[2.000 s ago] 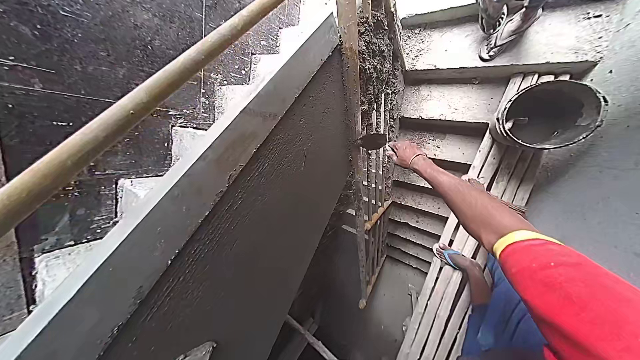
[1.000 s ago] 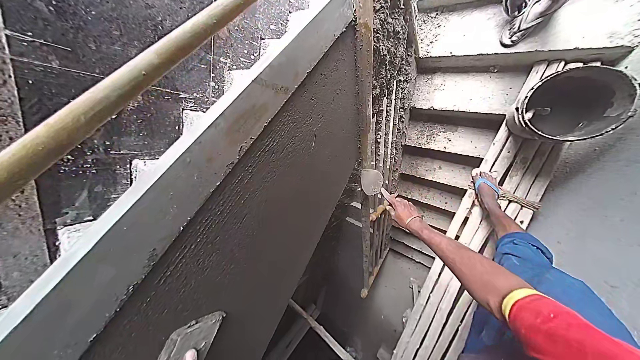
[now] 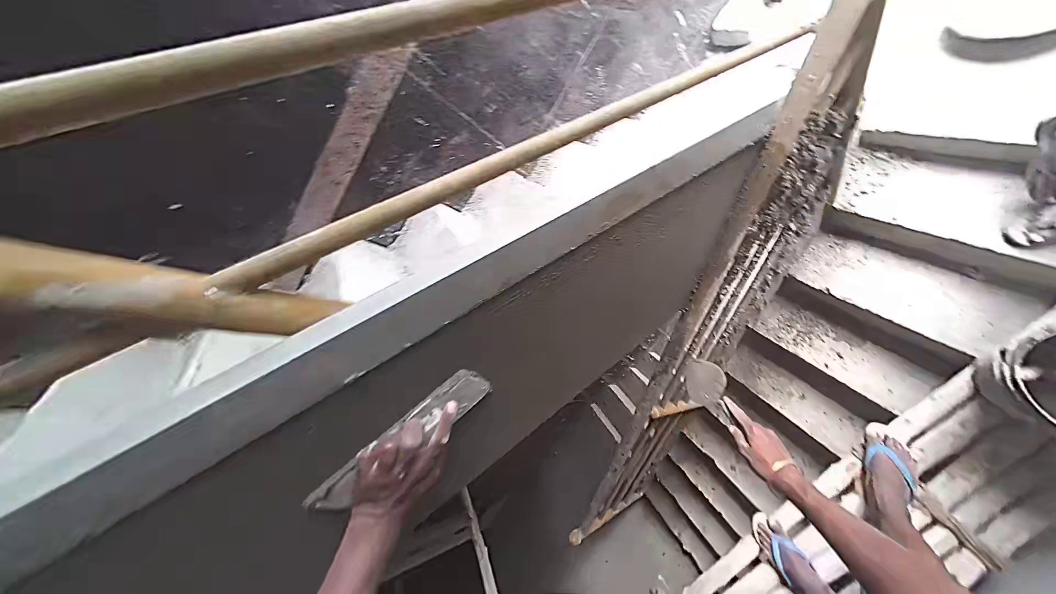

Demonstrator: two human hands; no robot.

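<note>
My left hand point(image 3: 400, 470) grips a flat plasterer's float point(image 3: 445, 404) and lies with it against the grey plastered side wall point(image 3: 577, 305) of the staircase, below its pale top edge. Off to the right, my right hand point(image 3: 759, 450) holds a round-bladed trowel point(image 3: 706, 384) by its handle. That blade is over the lower part of a slatted wooden ladder-like frame point(image 3: 652, 454), away from the wall. Mortar clings to the frame's upper part point(image 3: 804, 177).
Bamboo poles point(image 3: 528, 157) cross above the wall. Concrete steps point(image 3: 899, 289) descend at right. My sandalled feet point(image 3: 889, 470) are on wooden slats point(image 3: 932, 445), near a mortar bucket point(image 3: 1015, 379). Another person's foot point(image 3: 1031, 227) shows at the right edge.
My left hand has come into fuller view with the float, now on the wall. The trowel, earlier by the mortar higher up, has moved down the frame. The view has swung left.
</note>
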